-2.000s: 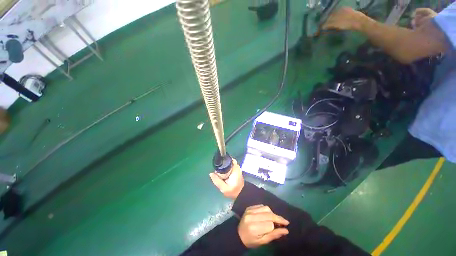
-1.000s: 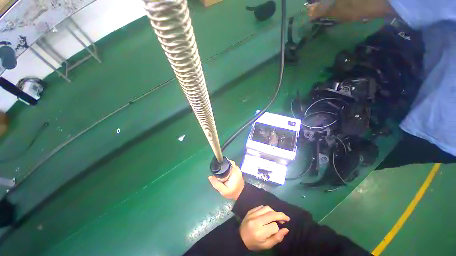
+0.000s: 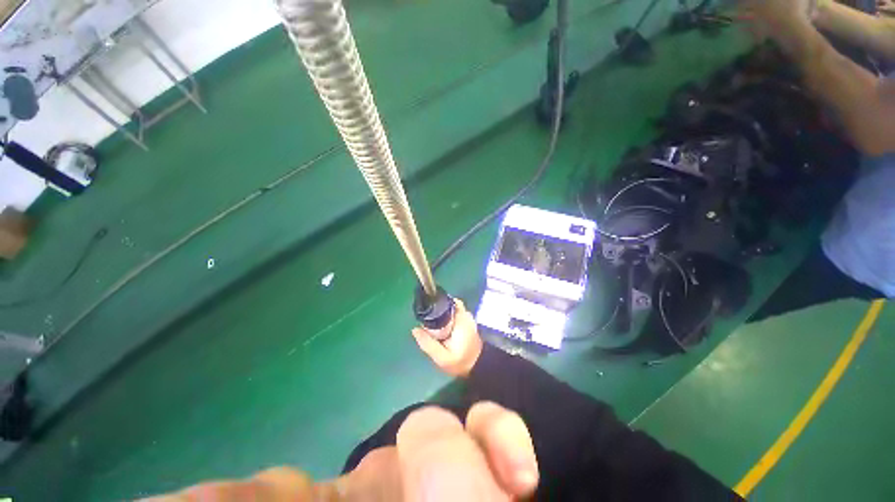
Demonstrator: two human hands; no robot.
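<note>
My right hand (image 3: 451,338) is closed around the black electric screwdriver (image 3: 433,306), held upright over the green surface. A silvery coil spring (image 3: 365,132) runs up from its top. The screwdriver's lower end is hidden by my hand. My left hand (image 3: 442,456) is large, blurred and close to the camera at the bottom edge, partly cut off, with its fingers curled. I see nothing in it, but its palm side is hidden. The white screw feeder (image 3: 540,218), with a dark window, stands just right of the screwdriver.
A tangled heap of black workpieces (image 3: 687,221) with wire loops lies right of the feeder. Black cable (image 3: 557,118) curves behind it. A small pale scrap (image 3: 327,279) lies left. Another person's arm (image 3: 834,74) reaches in at top right. Separate black pieces (image 3: 633,44) lie at the back.
My left hand has risen from over my right forearm toward the camera and left. My right hand stays on the screwdriver. Small scraps have shifted left; the other person's arm has moved right.
</note>
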